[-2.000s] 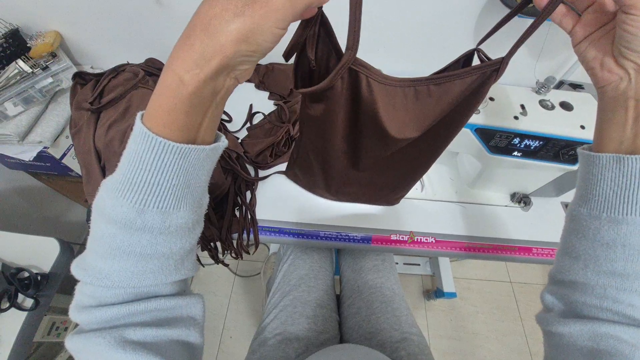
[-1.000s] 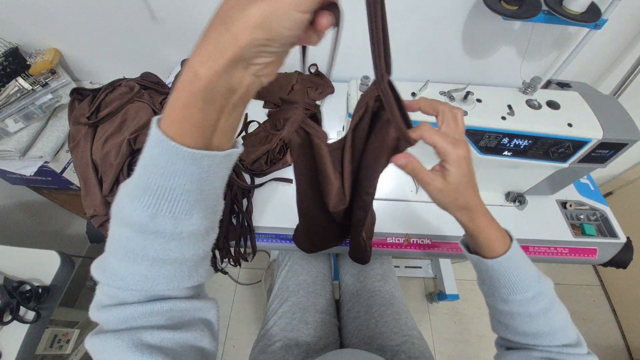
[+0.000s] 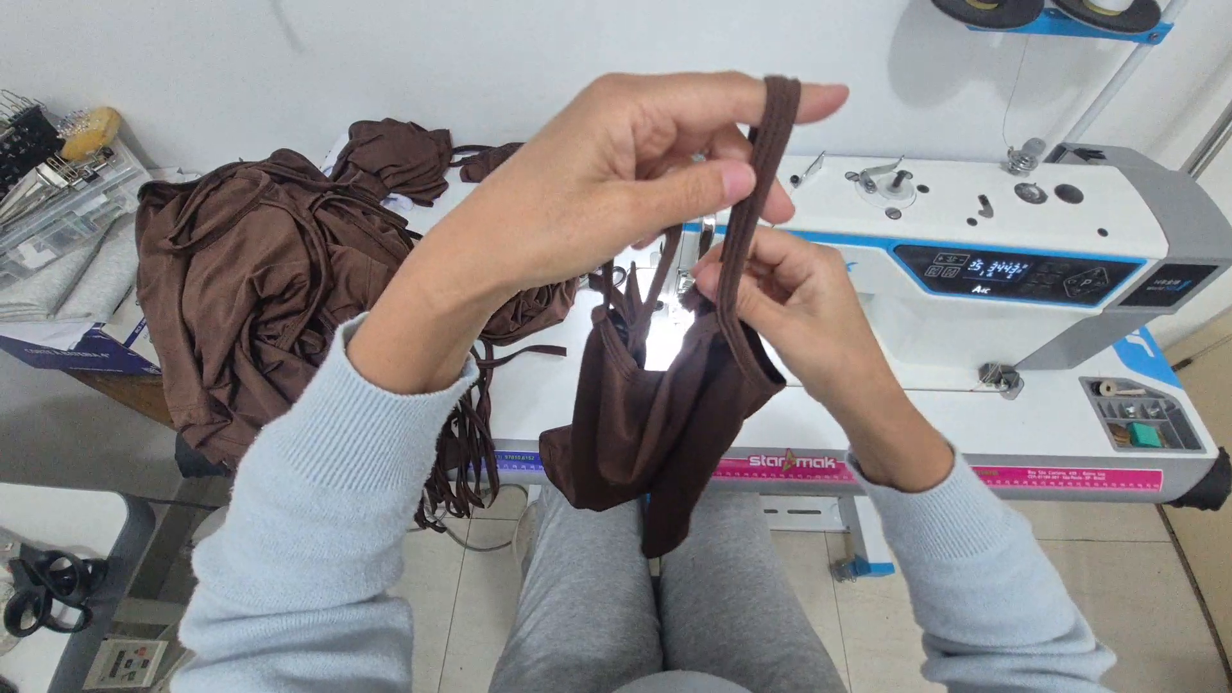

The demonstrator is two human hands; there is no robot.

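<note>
A brown strappy garment [image 3: 654,414] hangs from my hands in front of the sewing machine [image 3: 1001,260], its lower part over the table's front edge. One strap [image 3: 754,202] runs over the extended index finger of my left hand [image 3: 664,159], whose thumb rests against it. Lower down, my right hand [image 3: 794,298] pinches the garment near the foot of that strap, its fingertips partly behind the fabric. A pile of brown garments [image 3: 279,298] lies on the left of the table, with thin brown straps [image 3: 462,462] dangling over the edge.
A clear box [image 3: 67,221] of tools and folded grey cloth sit at the far left. Black-handled scissors [image 3: 53,587] lie on a white surface at the lower left. A small parts tray [image 3: 1141,414] is set in the table's right end. Thread spools [image 3: 1097,10] stand at the top right.
The garment, spread wide between both hands two seconds ago, now hangs gathered. My right hand has come inward from the right. My left hand has the strap looped over its index finger.
</note>
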